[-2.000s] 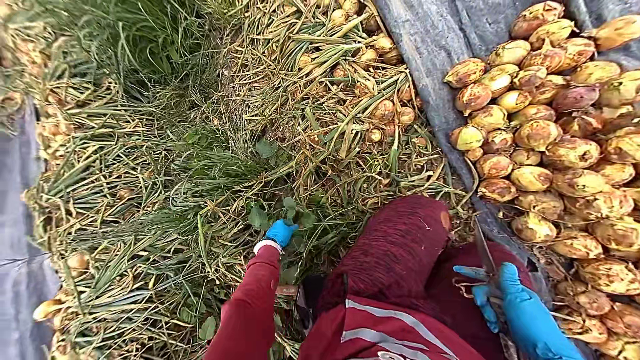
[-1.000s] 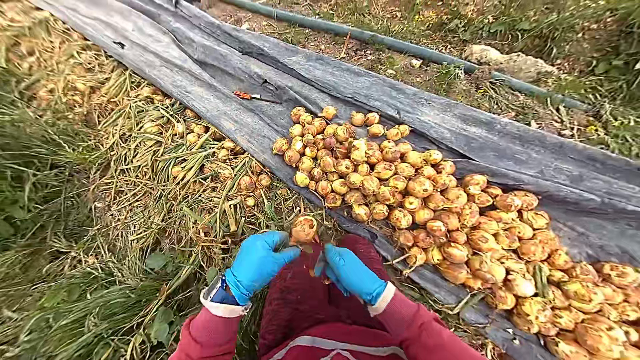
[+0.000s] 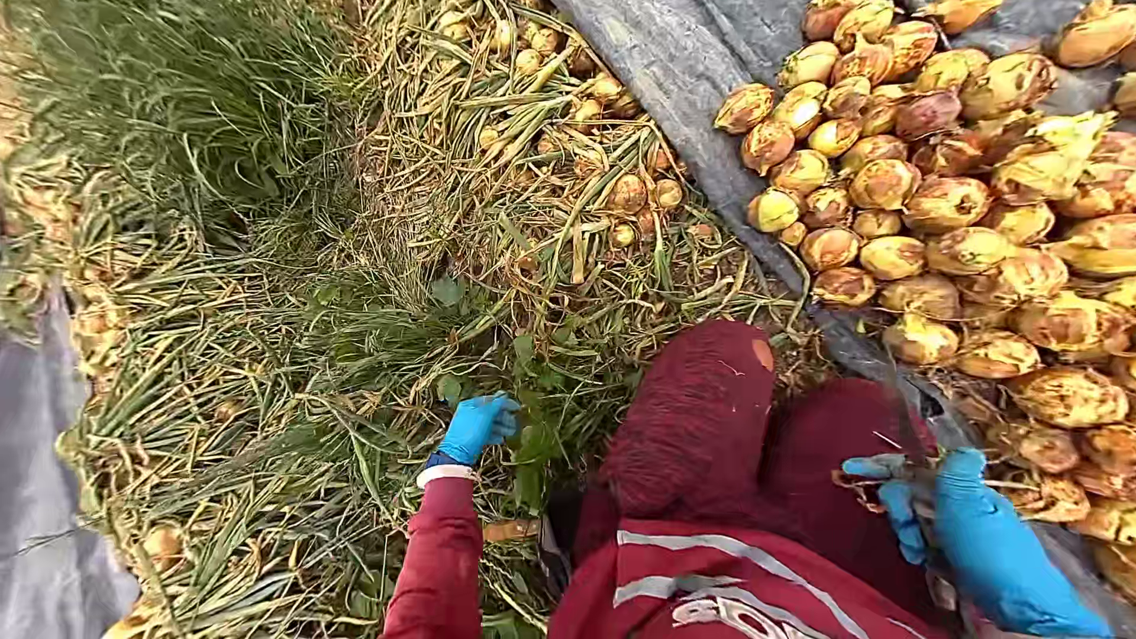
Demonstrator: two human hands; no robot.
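Observation:
My left hand (image 3: 481, 426), in a blue glove, hangs low over green weeds and onion stalks (image 3: 355, 417) left of my knees. Its fingers are partly curled and no onion shows in it; whether they pinch anything is not clear. At the lower right, my gloved right hand (image 3: 967, 532) is closed around a metal cutting tool (image 3: 914, 426), whose blurred blade points up the view. Thin dry strands show by its fingertips. Just beyond that hand, trimmed onions (image 3: 967, 253) lie heaped on a grey ground sheet.
Untrimmed onions (image 3: 627, 193) with long dry tops lie on the ground ahead of my knees. Tall grass (image 3: 204, 106) grows at the upper left. A second strip of grey sheet (image 3: 44, 470) runs along the left edge. The first sheet's bare edge (image 3: 666, 71) slants past the onion heap.
One second ago both hands were together around an onion above my lap. Now they are apart, the left out over the weeds, and that onion is no longer between them. The view has turned strongly.

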